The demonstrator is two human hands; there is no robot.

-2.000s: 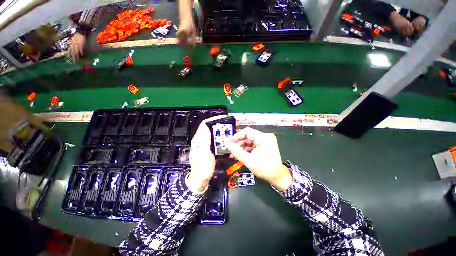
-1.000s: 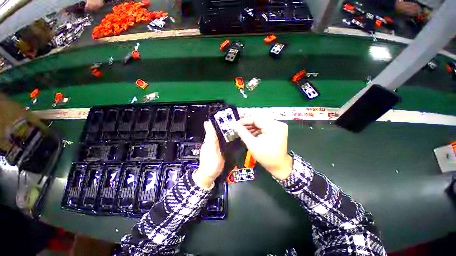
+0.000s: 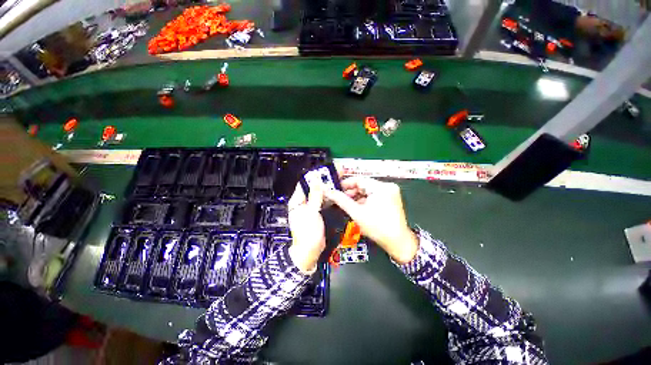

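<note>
A black housing (image 3: 320,181) with a white insert plate on its face is held above the right part of the blister tray (image 3: 214,214). My left hand (image 3: 307,221) grips it from the left and below. My right hand (image 3: 375,214) is at its right side, with thumb and fingertips on its lower right part; the fingers hide that part. Below my right hand, a white insert plate with dark squares (image 3: 353,254) and orange parts (image 3: 350,235) lie on the green bench, just right of the tray.
Beyond a pale strip (image 3: 414,170), the green belt (image 3: 285,107) carries orange parts, clear pieces and black units. A grey post (image 3: 571,107) with a black rectangular piece (image 3: 534,167) stands at right. Behind the belt are an orange heap (image 3: 189,30) and stacked black trays (image 3: 378,32). A white box (image 3: 639,242) sits far right.
The housing has tilted further in my hands, and my left thumb now lies on its face. The parts on the belt have moved to the right.
</note>
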